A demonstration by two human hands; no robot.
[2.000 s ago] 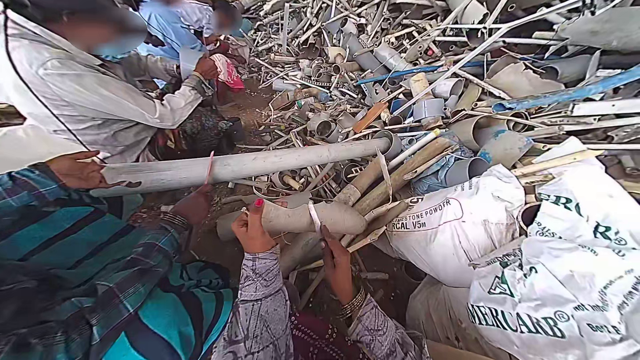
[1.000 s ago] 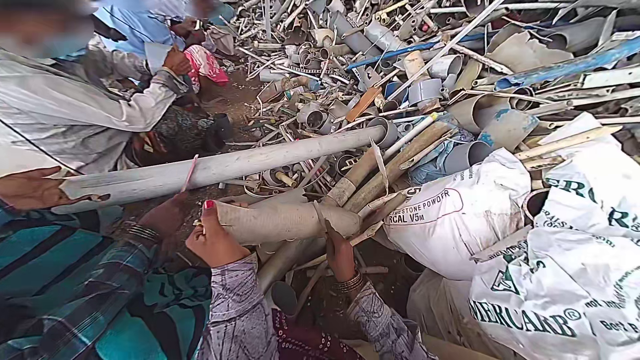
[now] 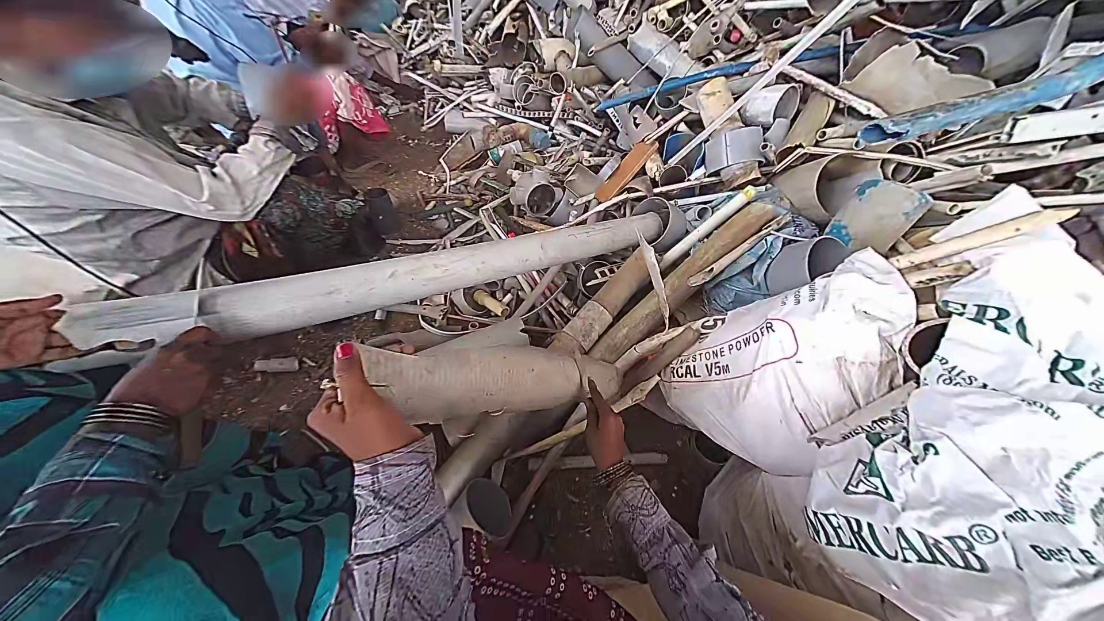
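My left hand point(image 3: 366, 414), with red nail polish on the thumb, grips the left end of a short, dirty grey plastic pipe piece point(image 3: 474, 381). My right hand point(image 3: 605, 427) is at the narrower right end of the same piece, its fingers against the underside. Whether it grips or only touches there cannot be told. Just beyond lies a long grey pipe point(image 3: 414, 276), held at its left end by a co-worker's hands point(image 3: 168, 375). Several brown-stained pipes point(image 3: 681, 285) lean behind my right hand.
White printed sacks point(image 3: 975, 483) stand at the right. A large heap of scrap pipes and fittings point(image 3: 724, 147) spreads ahead, with a blue pipe point(image 3: 992, 103) on it. A co-worker in a light shirt point(image 3: 112, 164) sits at the upper left. A dark pipe end point(image 3: 488, 507) lies below my hands.
A pale strip that stood up between my hands two seconds ago no longer shows there. My left hand has moved to the left end of the piece. The co-worker still holds the long pipe.
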